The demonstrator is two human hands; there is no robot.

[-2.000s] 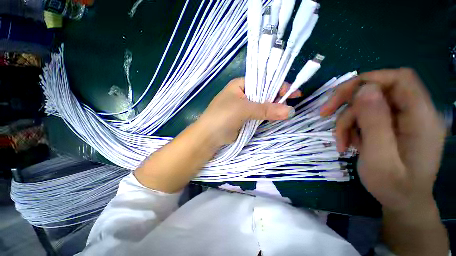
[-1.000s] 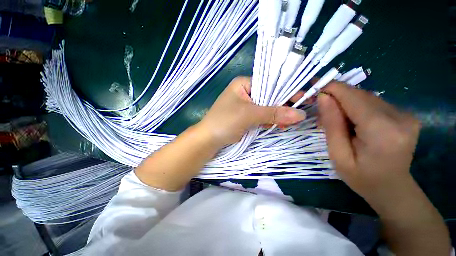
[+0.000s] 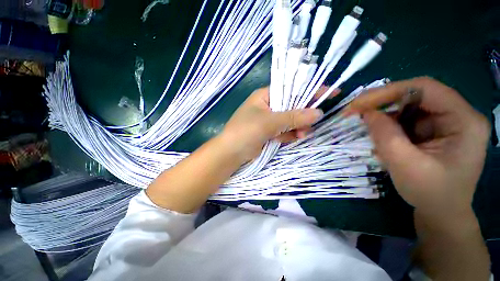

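My left hand is closed around a bunch of white charging cables. Their plug ends, white housings with small silver tips, fan upward above the fist. My right hand is blurred, to the right of the bunch, thumb and forefinger close together. A small dark or metallic bit shows by its fingers, and I cannot tell whether it holds a plug. A large white cable bundle lies under both hands, its plug ends pointing right, partly hidden by my right hand.
A second group of white cables runs to the far side of the dark green table. Clear plastic scraps lie at left. Hanging cables are at lower left. Small items lie at the right edge.
My right hand has moved away to the right from the held bunch, after its fingers were at a plug one second ago. The fanned plugs have shifted slightly left.
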